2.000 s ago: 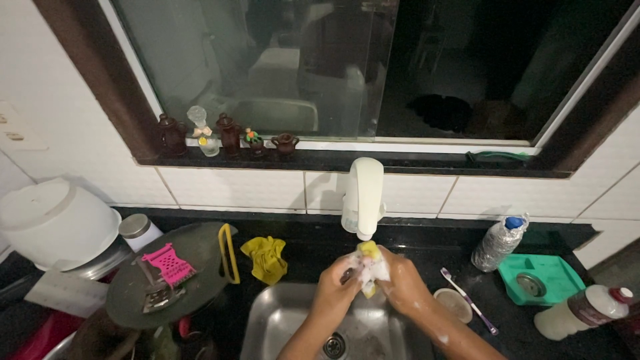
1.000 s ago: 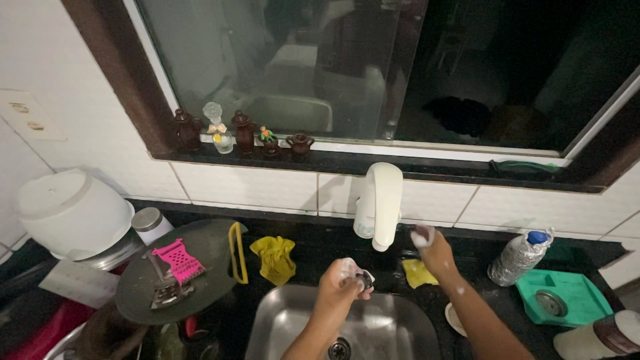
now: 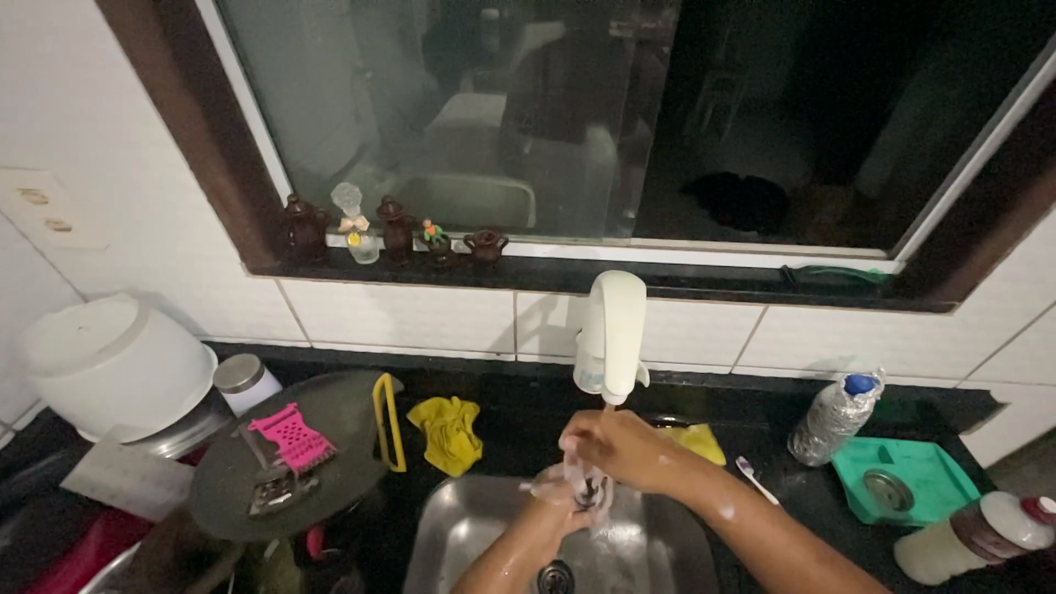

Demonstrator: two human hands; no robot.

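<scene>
Both of my hands meet over the stainless steel sink (image 3: pixel 470 528), right below the spout of the white faucet (image 3: pixel 620 330). My left hand (image 3: pixel 565 499) is soapy and cups a small dark object (image 3: pixel 587 493) that I cannot identify. Over it, my right hand (image 3: pixel 606 445) bends down with its fingers at the same object; whether it grips it is hidden. Suds dot my right wrist and forearm. Behind that forearm, a yellow sponge or cloth (image 3: pixel 700 441) lies on the black counter. A crumpled yellow cloth (image 3: pixel 450 433) rests left of the faucet.
At left, a dark round lid (image 3: pixel 346 429) carries a pink grater (image 3: pixel 295 437), near a white container (image 3: pixel 115 363). At right are a toothbrush (image 3: pixel 755 478), a foil-wrapped bottle (image 3: pixel 835 417), a green tray (image 3: pixel 949 474) and a plastic bottle (image 3: pixel 961 540). Small brown jugs (image 3: pixel 396 229) line the windowsill.
One second ago my hands were apart, with my right near the yellow item behind the sink; now it is back at my left hand. Two seconds ago both hands held something yellow and foamy.
</scene>
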